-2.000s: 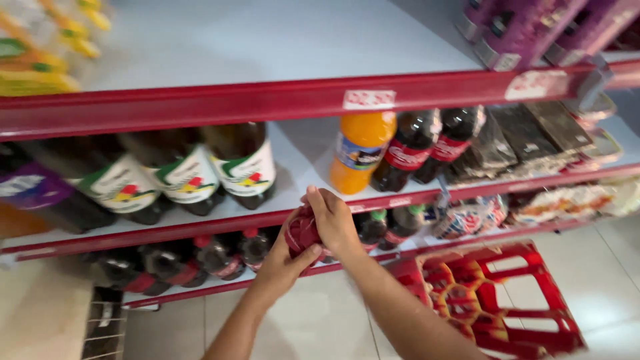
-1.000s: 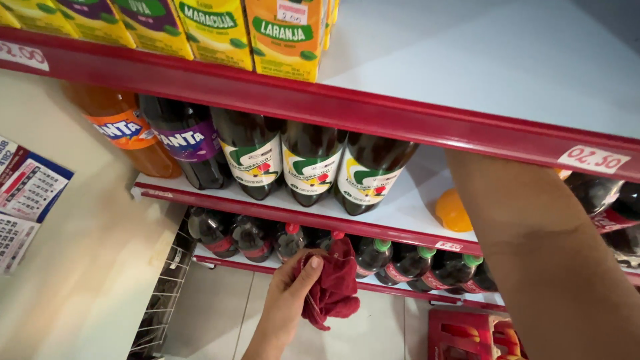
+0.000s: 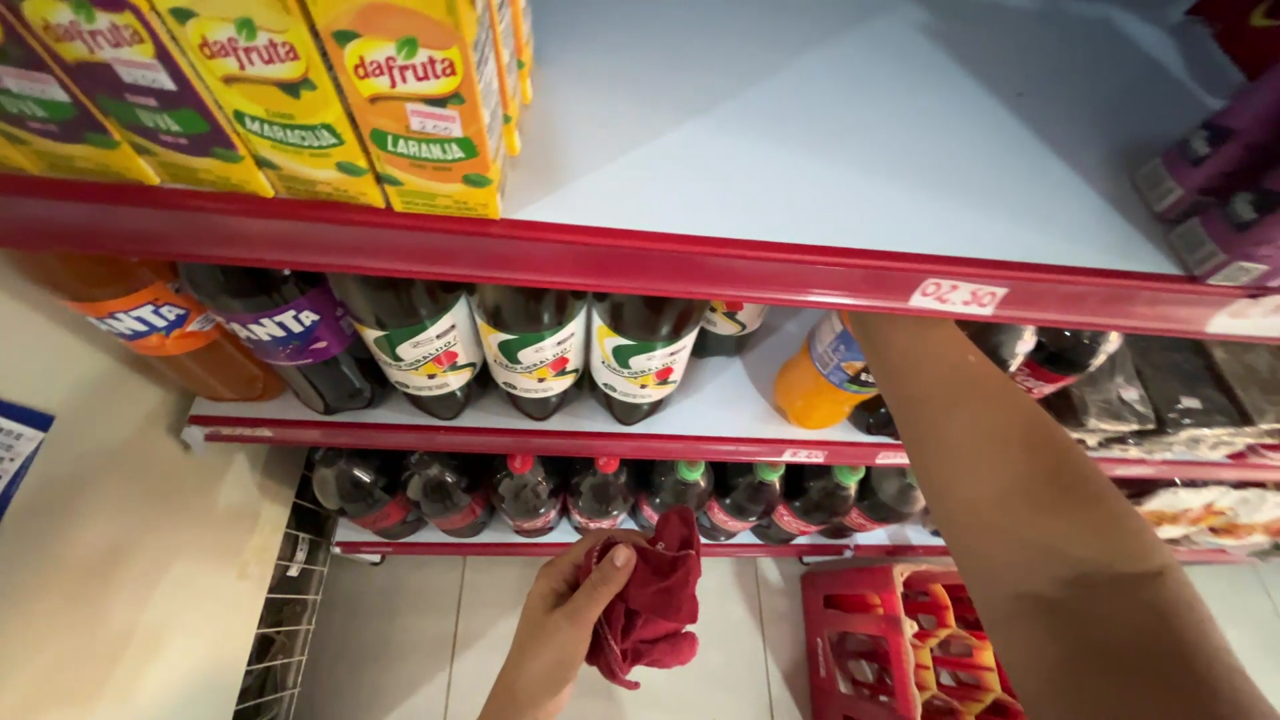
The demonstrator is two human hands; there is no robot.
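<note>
My left hand (image 3: 575,610) holds a crumpled dark red cloth (image 3: 655,605) in front of the lowest shelf. My right forearm reaches under the red-edged upper shelf; the right hand itself is hidden behind the shelf edge (image 3: 740,275). Beside that forearm stands an orange soda bottle (image 3: 815,375) with a blue label on the middle shelf. To its left are several dark bottles with white and green labels (image 3: 645,350), then a purple-label Fanta bottle (image 3: 295,335) and an orange Fanta bottle (image 3: 160,325).
Dafruta juice cartons (image 3: 410,100) stand at the upper left, purple packs (image 3: 1220,180) at the upper right. Dark soda bottles (image 3: 525,495) line the lowest shelf. A red plastic crate (image 3: 865,640) sits on the tiled floor, and a wire rack (image 3: 290,620) is by the wall.
Two seconds ago both hands were together at the red cloth; since then the right arm has reached in under the upper shelf, while the left hand keeps the cloth. The view has shifted left.
</note>
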